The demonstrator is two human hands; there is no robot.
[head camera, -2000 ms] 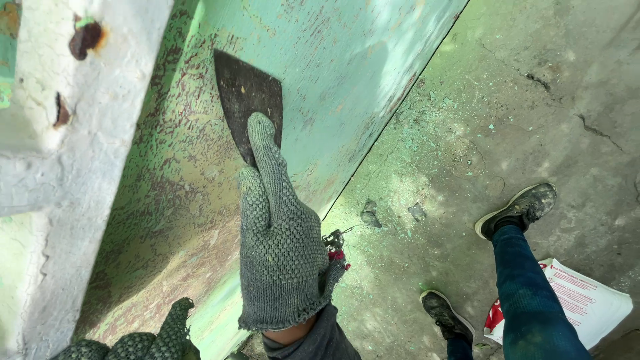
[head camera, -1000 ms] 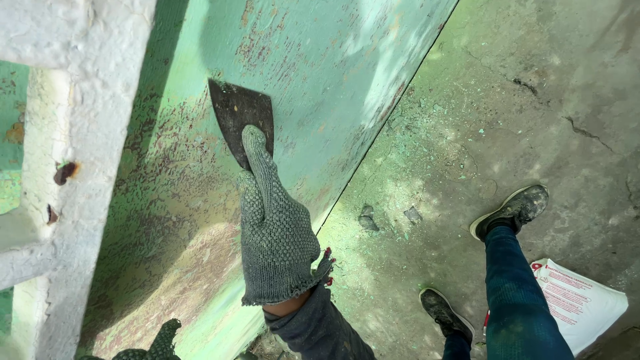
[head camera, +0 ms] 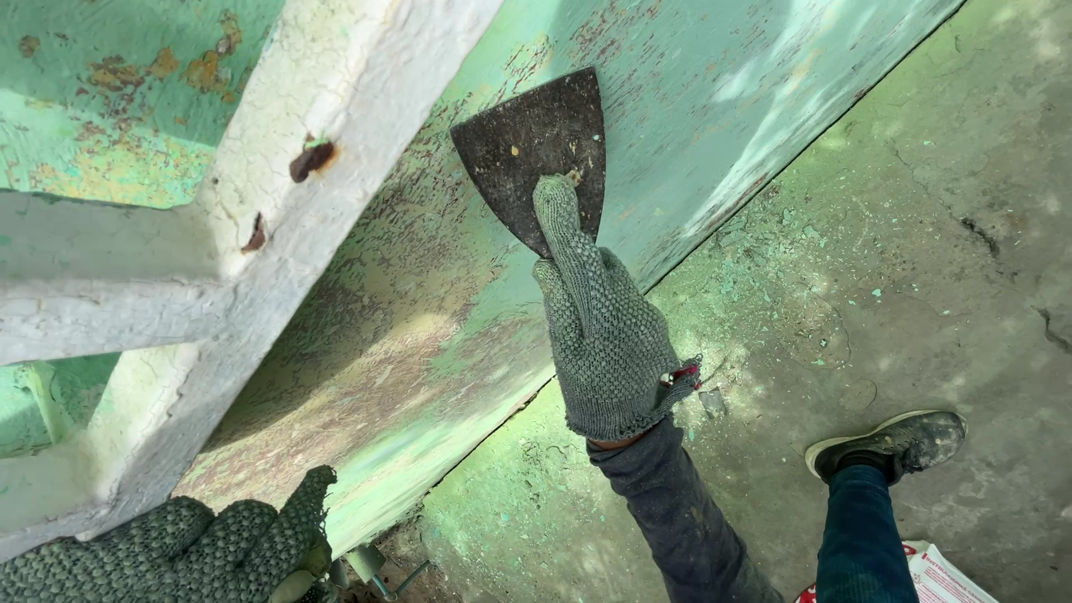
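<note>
My right hand, in a grey knitted glove, is closed around a wide paint scraper, with the thumb laid along its dark, speckled metal blade. The blade is at the green painted wall, where scratched patches show reddish and pale layers. The scraper's handle is hidden in the glove. At the bottom left is my left hand, also gloved, beside a white painted frame; its fingers are partly cut off by the picture's edge, and whether it holds anything cannot be told.
The white frame, with rusty spots, crosses the left side. A concrete floor with paint flakes and cracks lies along the wall's foot. My shoe stands on it, near a white printed bag. A small pipe fitting is at the bottom.
The view has shifted, with more of the white frame now showing. The scraper has stayed in my right hand at the wall. More of my left hand shows than one second ago.
</note>
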